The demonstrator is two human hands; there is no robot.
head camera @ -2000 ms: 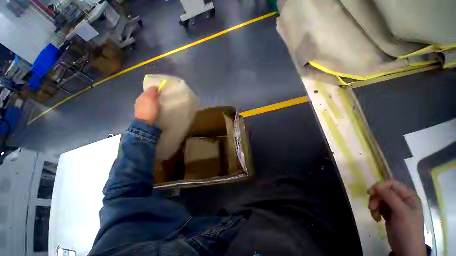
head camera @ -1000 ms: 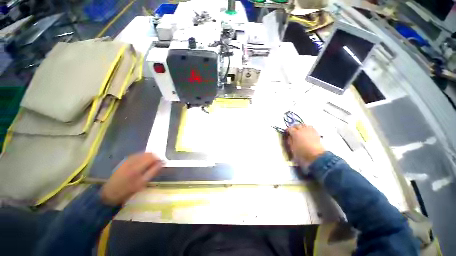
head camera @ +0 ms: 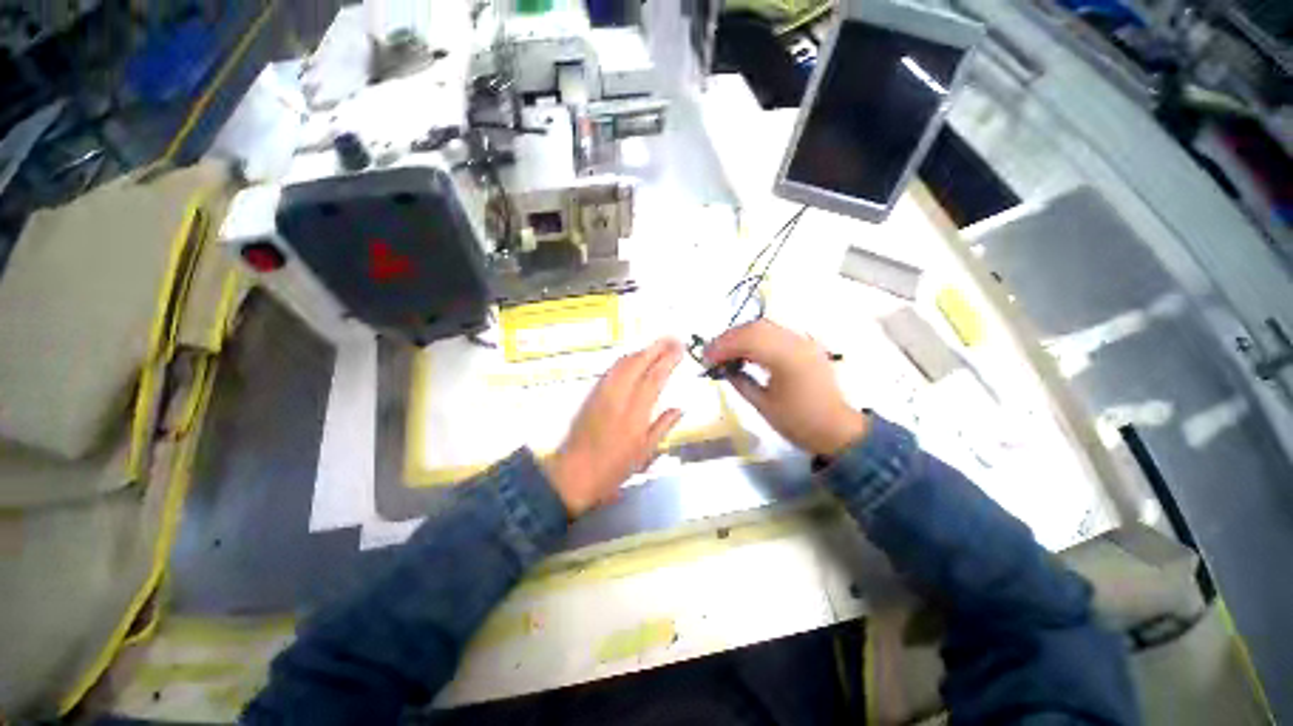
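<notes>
The white sewing template (head camera: 482, 411), edged yellow, lies on the machine bed under the dark grey sewing head (head camera: 383, 248). A small yellow-bordered template window (head camera: 563, 329) shows right of the head. My left hand (head camera: 613, 433) lies on the template, fingers extended, with nothing visible in it. My right hand (head camera: 787, 383) pinches a small dark item (head camera: 705, 355), possibly thread snips, at the left fingertips. The item's lower part is hidden by the fingers. Thin dark cable loops (head camera: 747, 295) lie just behind the right hand.
A beige panel stack (head camera: 85, 312) lies at the left. A control panel (head camera: 876, 107) stands at the back right. Loose grey patches (head camera: 922, 345) and a yellow piece (head camera: 960, 315) lie on the right of the table. Beige fabric (head camera: 1163, 574) hangs at the lower right.
The view has swung right. My left hand has moved from the template's left near corner to its middle. My right hand has moved left and now shows a small dark item in its fingertips.
</notes>
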